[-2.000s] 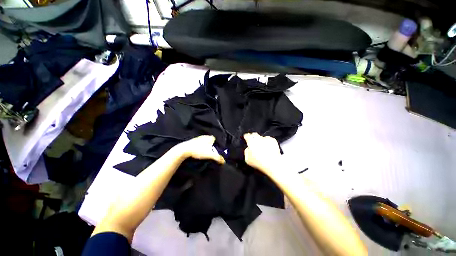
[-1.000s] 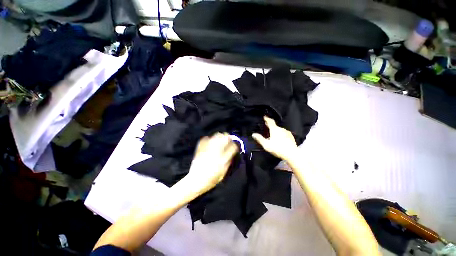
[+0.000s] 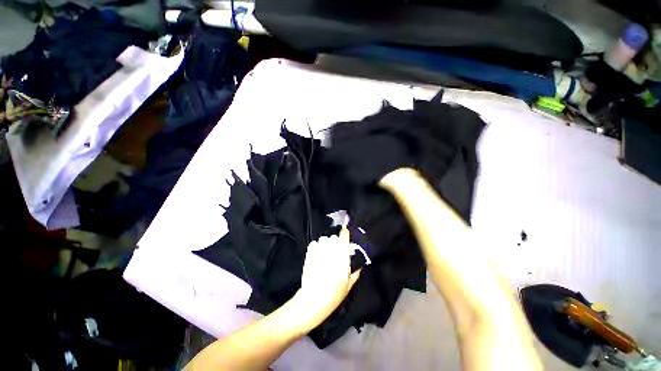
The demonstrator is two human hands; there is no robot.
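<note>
A bundle of layered black fabric pieces (image 3: 272,217) with jagged corners lies on the pale table. A thin white strip (image 3: 362,253) shows at its middle, beside my left hand. My left hand (image 3: 327,269) rests on the lower middle of the bundle with curled fingers; whether it grips cloth or the white strip is unclear. My right hand (image 3: 400,178) is at the upper right part of the bundle, its fingers hidden in the black fabric. The cloth around it is lifted and blurred, gripped by that hand.
A steam iron (image 3: 598,324) with a brown handle sits at the lower right of the table (image 3: 565,210). A long dark padded form (image 3: 427,29) lies behind the table. Dark garments (image 3: 80,58) and a pale cloth (image 3: 94,145) are at left.
My right hand has moved up and sunk into the fabric, shifting the upper right layers. My left hand has moved down slightly. The left part of the bundle is now folded into upright ridges.
</note>
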